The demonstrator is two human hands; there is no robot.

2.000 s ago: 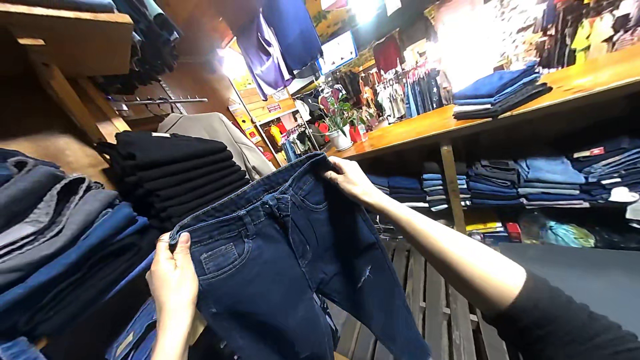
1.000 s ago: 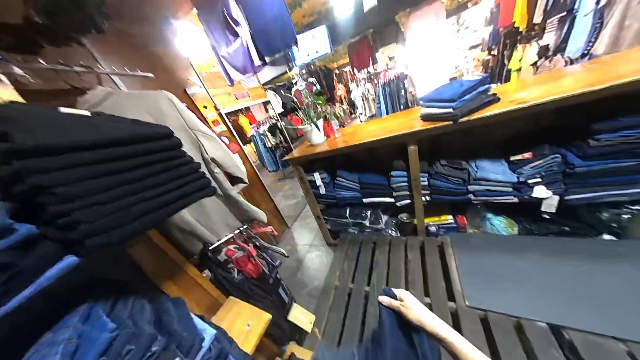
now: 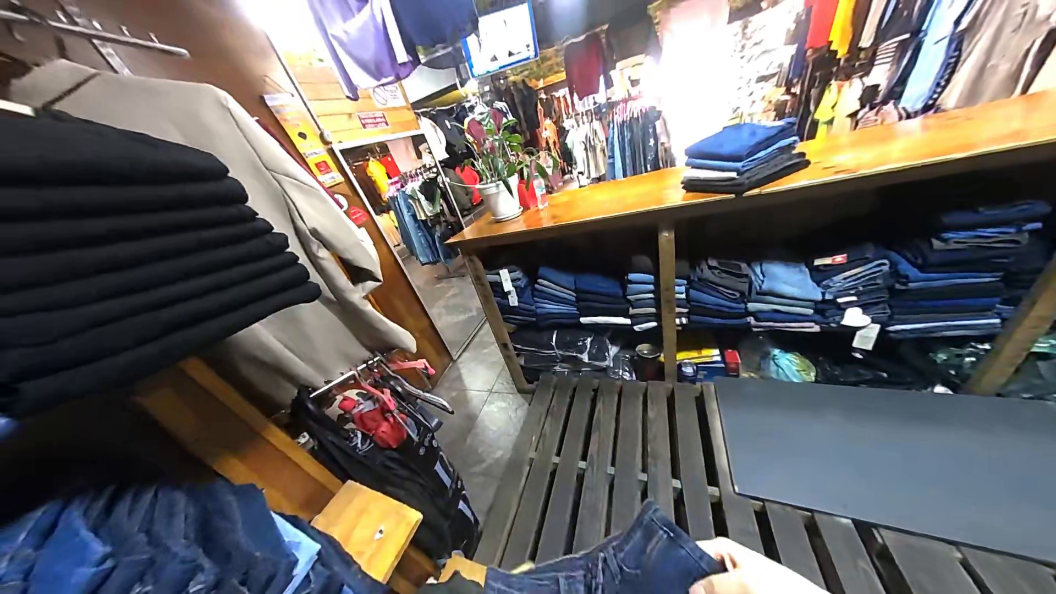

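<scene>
A pair of dark blue jeans (image 3: 615, 561) lies across the bottom of the head view, partly cut off by the frame edge. My right hand (image 3: 747, 569) grips its right end, low over the slatted wooden platform (image 3: 610, 462). My left hand is out of view. Left of the jeans is a heap of folded blue jeans (image 3: 148, 544), with a stack of folded black garments (image 3: 132, 247) above it.
A dark flat board (image 3: 891, 462) covers the platform's right part. Behind stands a wooden counter (image 3: 594, 206) bearing a potted plant (image 3: 499, 177) and folded jeans (image 3: 738, 153), with stacked jeans on its shelf. A beige jacket (image 3: 272, 206) and a hanger rack (image 3: 371, 412) are at left.
Two seconds ago both hands held the jeans up by the waistband. The jeans are now low at the bottom edge, and my left hand has left the view. The view has swung right.
</scene>
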